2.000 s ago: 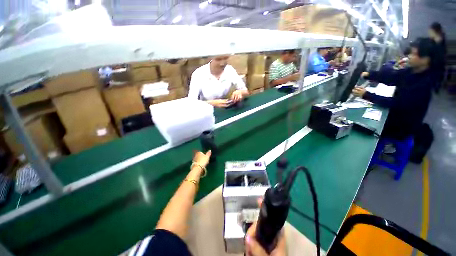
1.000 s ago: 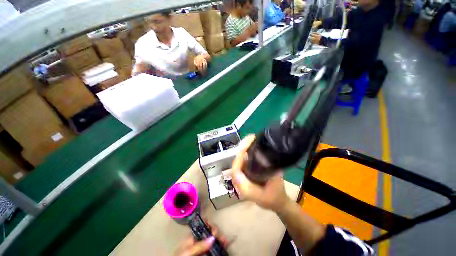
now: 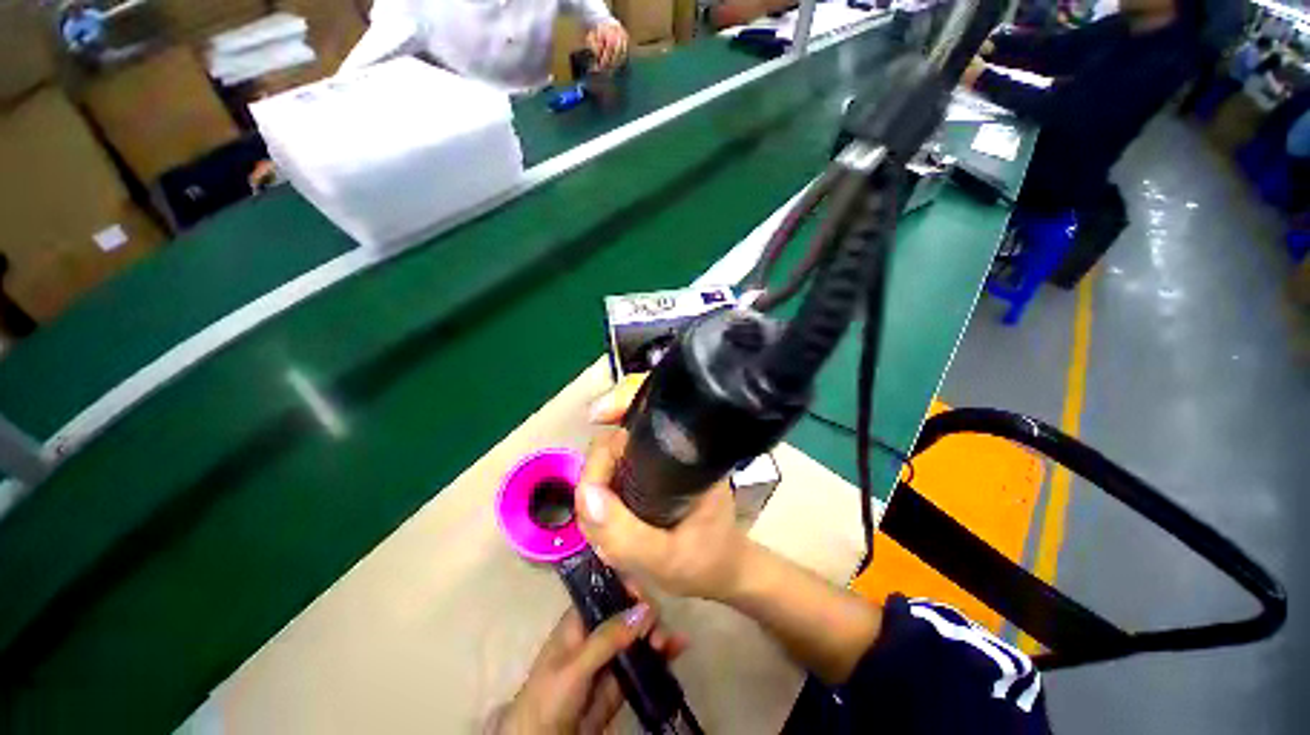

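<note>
My left hand (image 3: 592,668) holds the black handle (image 3: 632,646) of a hair dryer unit over the beige work board (image 3: 388,618). The unit's magenta-pink ring (image 3: 520,520) with a dark centre faces up. My right hand (image 3: 668,531) is closed around the thick black electric screwdriver (image 3: 704,417), tilted above the handle, just right of the ring. Its bit is hidden behind my right hand, so contact with the handle cannot be told. A black cable (image 3: 868,359) hangs from its top. The white-grey screw feeder (image 3: 632,319) is mostly hidden behind the screwdriver and my right hand.
The green conveyor (image 3: 187,531) runs along the board's far side. A white foam block (image 3: 402,158) stands across it. A person in white (image 3: 496,36) works opposite. A person in dark clothes (image 3: 1099,101) is at the right, near a blue stool (image 3: 1037,259). An orange trolley (image 3: 977,503) with black handle stands right.
The screwdriver has moved left and down from beside the feeder to over the handle. The dryer unit, at the conveyor two seconds ago, lies over the board in my left hand. The view has shifted.
</note>
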